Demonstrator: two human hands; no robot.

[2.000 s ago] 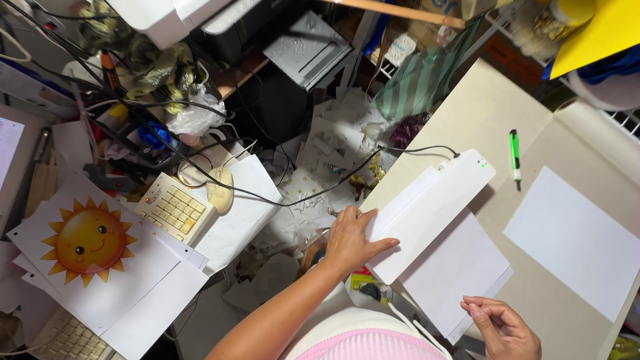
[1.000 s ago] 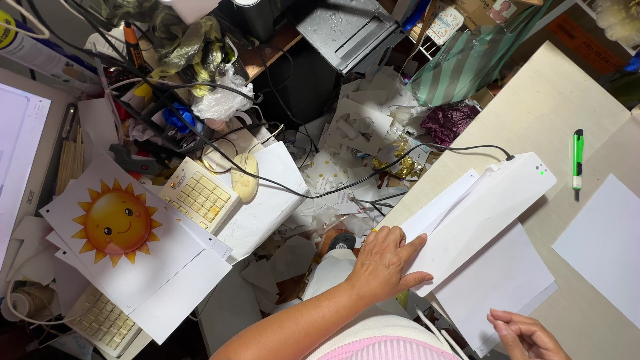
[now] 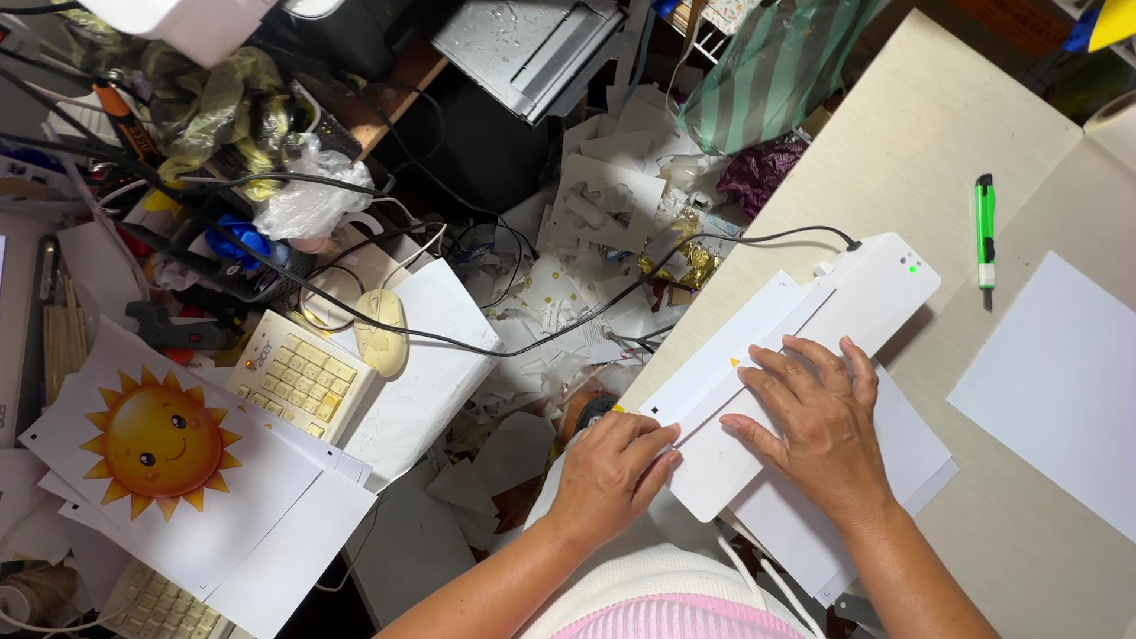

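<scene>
A white laminator (image 3: 799,382) with a green light and a black cord lies slantwise on the pale table. A white sheet (image 3: 728,346) sticks out from its far long side, showing a small yellow tip and a black corner mark. My left hand (image 3: 612,475) presses its fingertips on the sheet's near end, by the laminator's edge. Fingers spread, my right hand (image 3: 812,426) rests on the laminator's top, its fingertips at the edge where the sheet enters or leaves. More white sheets (image 3: 834,506) lie beneath the laminator on the near side, partly hidden by my right forearm.
A green utility knife (image 3: 985,240) and a white sheet (image 3: 1065,390) lie on the table (image 3: 941,115) at right. At left are printed sun sheets (image 3: 169,444), a keyboard (image 3: 302,377), a mouse (image 3: 382,333) and tangled cables. Paper scraps (image 3: 612,186) cover the floor between.
My right hand has moved up from the loose sheets onto the laminator's top. My left hand has shifted from the laminator's top to the near end of the sheet beside it.
</scene>
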